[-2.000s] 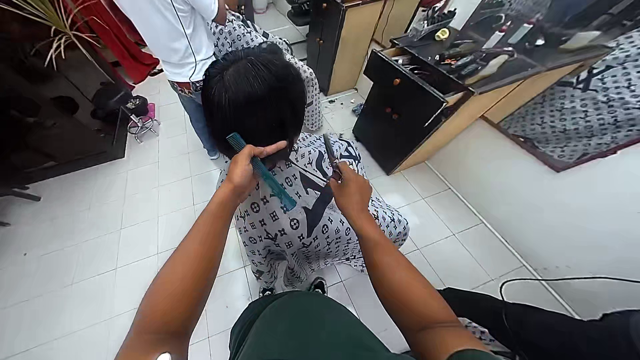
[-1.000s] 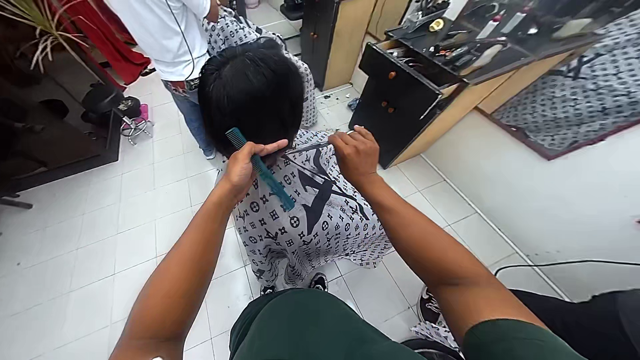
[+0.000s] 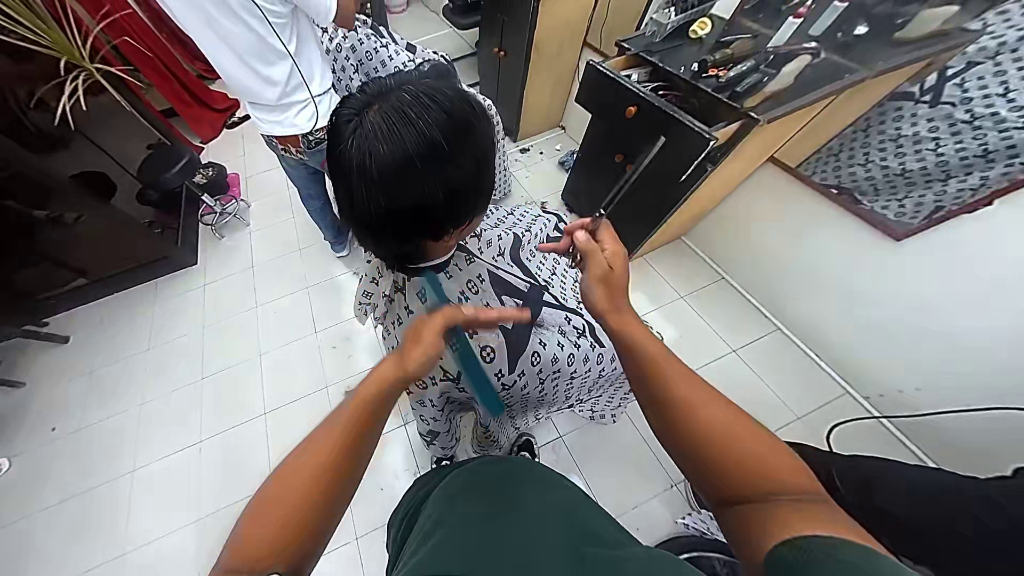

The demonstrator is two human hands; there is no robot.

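A seated person with straight black hair (image 3: 412, 156) wears a white patterned barber's cape (image 3: 552, 344). My left hand (image 3: 432, 340) holds a teal comb (image 3: 480, 380) between thumb and fingers, below the hair and over the cape; hand and comb are blurred. To the right of the head, my right hand (image 3: 600, 268) grips haircutting scissors (image 3: 628, 184) by the handles. Their blades point up and to the right, away from the hair, and look closed together. The lower part of the scissors is partly hidden by my fingers.
A black cabinet with an open drawer (image 3: 640, 120) stands at the right, beside a counter (image 3: 848, 60) holding several tools. Another person in a white shirt (image 3: 276, 72) stands behind the seated one. A wheeled stool (image 3: 220, 212) is at the left, a black cable (image 3: 920, 414) at the right.
My left hand and the comb have come down from the hair toward me. The scissors, at the neck a second ago, now point up and away from the head.
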